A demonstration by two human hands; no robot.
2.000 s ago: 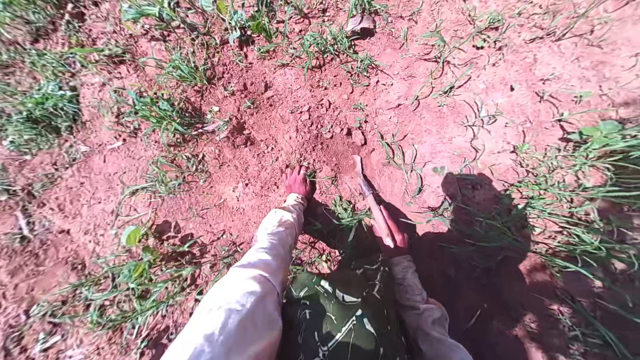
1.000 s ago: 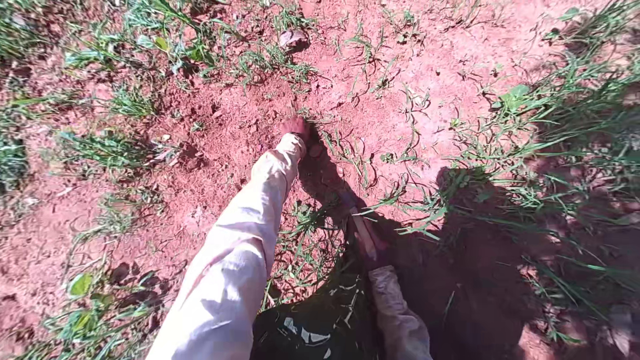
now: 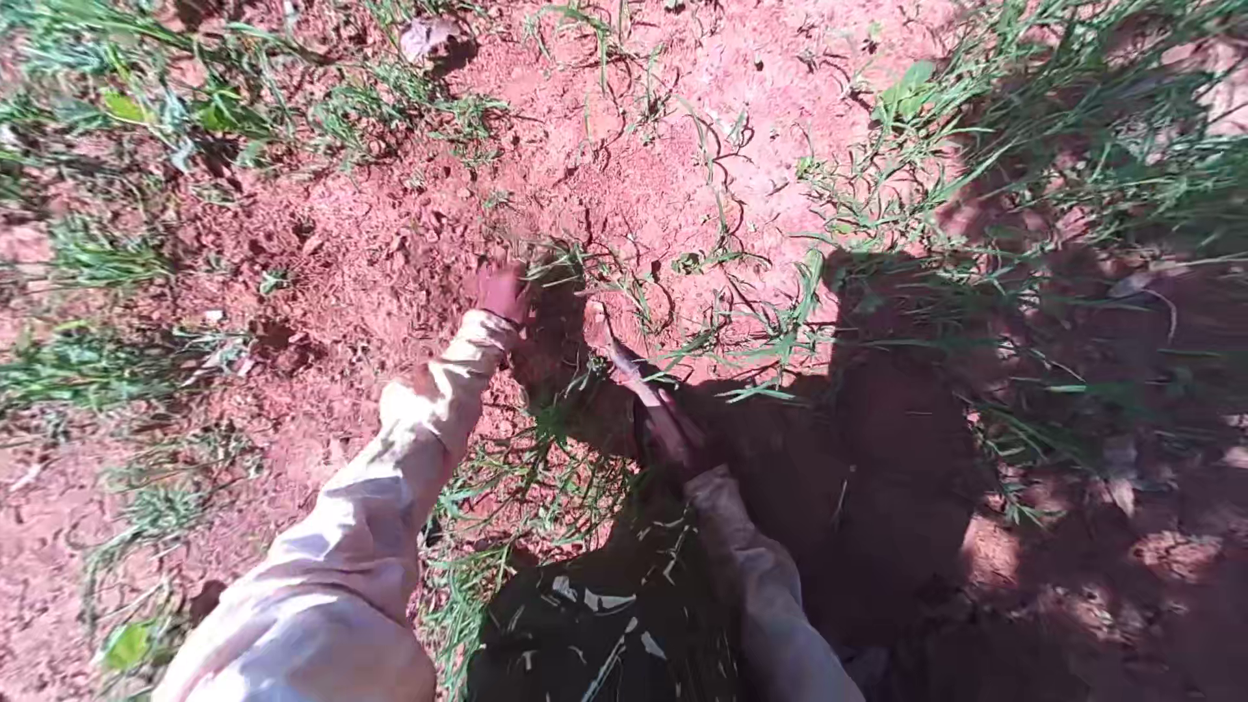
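My left hand (image 3: pixel 501 292) is low over the red soil, blurred, with a tuft of thin grass (image 3: pixel 554 265) at its fingers; the grass seems to be in its grasp. In shadow, my right hand (image 3: pixel 675 441) is closed around the wooden handle of a hand tool (image 3: pixel 632 375). The tool's narrow tip points up and to the left, toward the ground just right of my left hand. Its exact kind cannot be told. Both arms wear pale long sleeves.
Green grass grows thickly on the right (image 3: pixel 1053 146), with weeds at the upper left (image 3: pixel 219 112). A dry leaf or stone (image 3: pixel 429 39) lies near the top. Dark patterned clothing (image 3: pixel 595 624) shows at the bottom, and my shadow (image 3: pixel 877 409) covers soil at the right.
The view has shifted to the right over the ground. Grass now shows at my left hand's fingers. My right hand still holds the tool, whose tip was farther from my left hand two seconds ago.
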